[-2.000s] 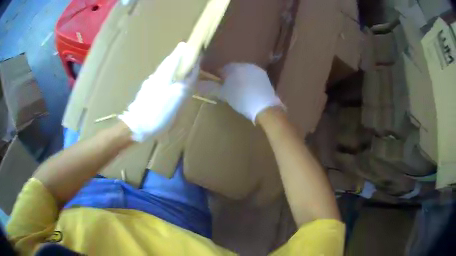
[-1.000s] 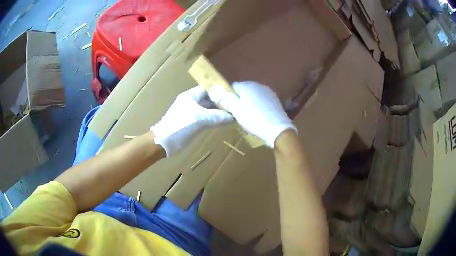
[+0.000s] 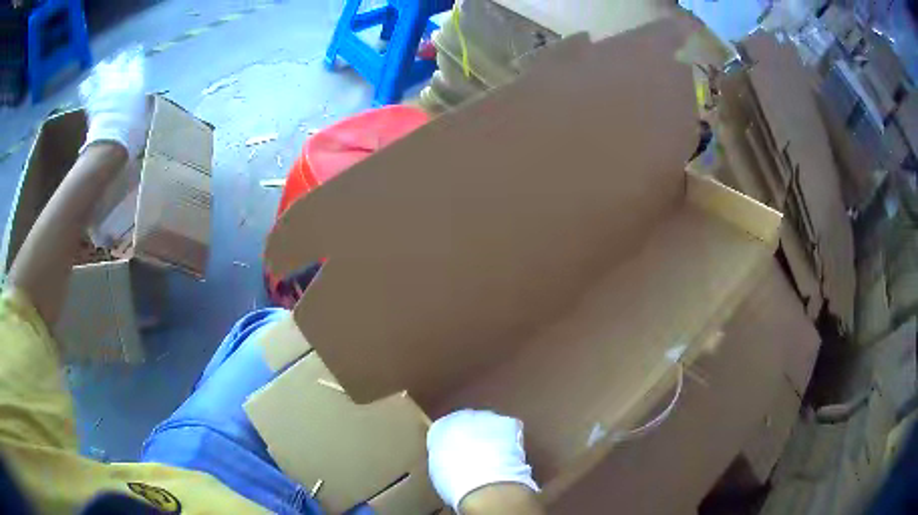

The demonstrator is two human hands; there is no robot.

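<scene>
A partly folded brown cardboard box point(image 3: 614, 312) lies over my lap, its broad lid panel point(image 3: 483, 211) raised and its far end wall point(image 3: 735, 209) upright. A thin pale carry handle point(image 3: 664, 407) loops from its right long edge. My right hand point(image 3: 478, 455), in a white glove, is closed at the near end of the box; its fingertips are partly hidden. My left hand point(image 3: 116, 99), also in a white glove, is blurred at the upper left, over the far side of the scrap box point(image 3: 173, 206). Its fingers look spread, and no held thing can be made out.
A red stool point(image 3: 352, 146) stands behind the lid panel, partly covered. Blue stools point(image 3: 388, 45) stand farther back. Stacked board point(image 3: 493, 45) is at the top centre, with jagged blanks point(image 3: 795, 161) at right. Small tan offcuts lie on the floor.
My left hand has left the work and swung out to the upper left. My right hand has moved down to the box's near end. The lid panel now stands raised, and the view has shifted.
</scene>
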